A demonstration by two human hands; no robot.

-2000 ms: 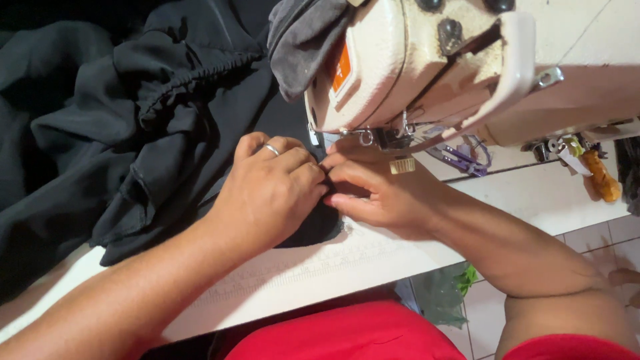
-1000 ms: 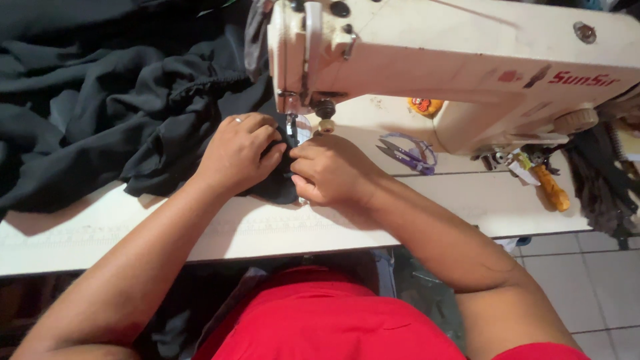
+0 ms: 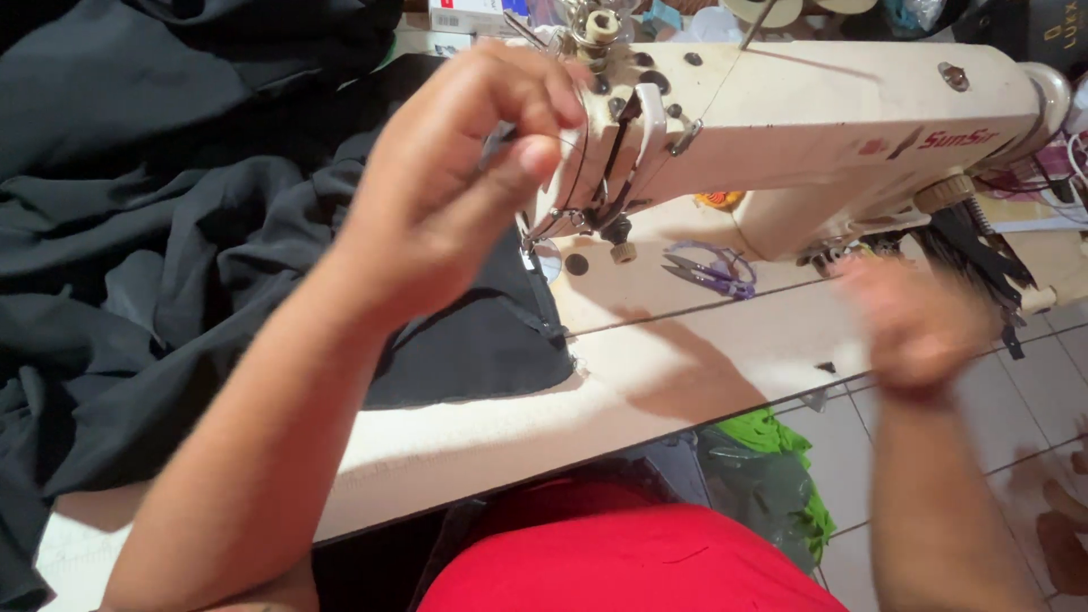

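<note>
My left hand (image 3: 459,170) is raised beside the head of a SunSir sewing machine (image 3: 833,102), thumb and fingers bent towards each other; whether a thread is between them cannot be told. Below it, black fabric (image 3: 484,357) lies on the white table, its edge running up to the needle area (image 3: 531,246). My right hand (image 3: 918,314), blurred by motion, hovers off the table's front edge near the machine's right end; its fingers and anything in them are unclear. Purple-handled thread snips (image 3: 710,276) lie on the machine bed between the hands.
Bunched black fabric (image 3: 195,255) covers the left side of the table (image 3: 442,450). Dark strips (image 3: 977,255) hang at the right end. A green cloth (image 3: 765,433) and a clear plastic bag (image 3: 748,484) are below the front edge. Small boxes (image 3: 476,17) stand behind the machine.
Both hands have left the fabric edge by the needle, where they were close together. My left hand has risen beside the machine head; my right hand has moved far to the right.
</note>
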